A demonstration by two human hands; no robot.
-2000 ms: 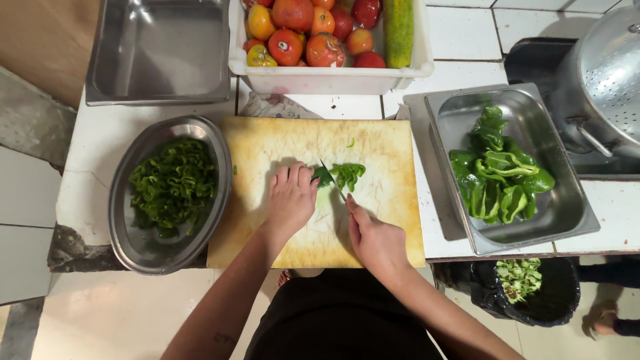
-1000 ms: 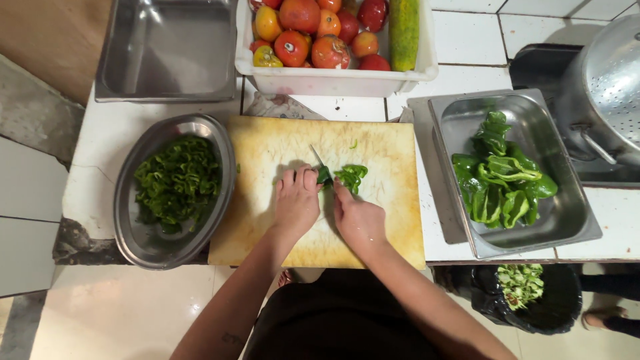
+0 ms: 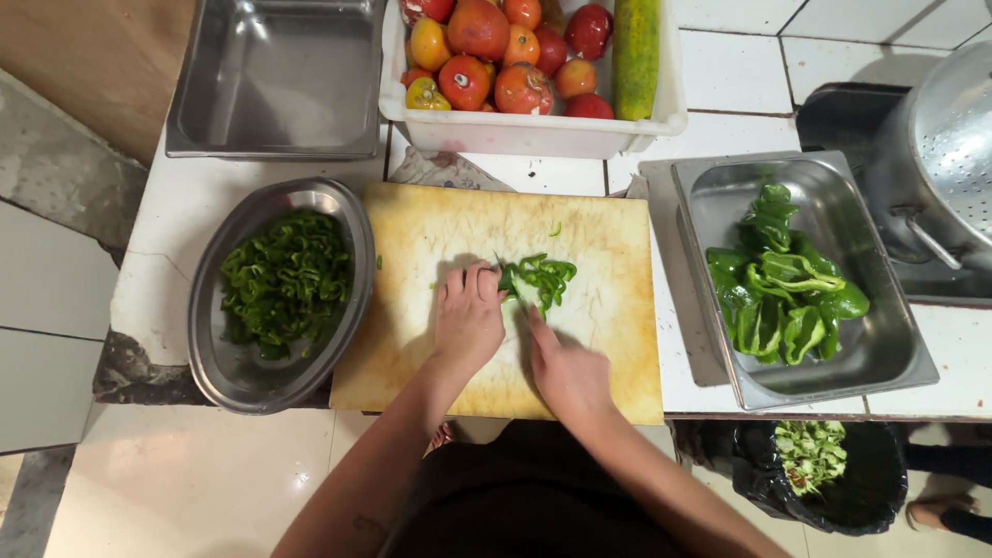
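On the yellowed cutting board [image 3: 612, 232], my left hand [image 3: 470, 314] presses down a piece of green bell pepper [image 3: 508, 280] with curled fingers. My right hand [image 3: 567, 368] grips a kitchen knife [image 3: 519, 293], its blade angled against the pepper's right end; the handle is mostly hidden in my fist. Cut pepper strips [image 3: 549, 277] lie just right of the blade. An oval steel bowl [image 3: 203, 310] left of the board holds many sliced green strips [image 3: 287, 279]. Right of the board, a steel pan [image 3: 891, 341] holds several pieces of green pepper [image 3: 790, 294].
A white crate [image 3: 527, 136] with tomatoes [image 3: 479, 31] and a long green vegetable [image 3: 635, 58] stands behind the board. An empty steel pan [image 3: 279, 77] is back left, a perforated pot [image 3: 957, 147] far right. Below the counter, a lined bin [image 3: 860, 504] holds scraps; another person's foot [image 3: 938, 513] is nearby.
My right hand with the knife moved in close to my left fingers one second ago and is now lower and farther from them. My left hand keeps its hold on the pepper.
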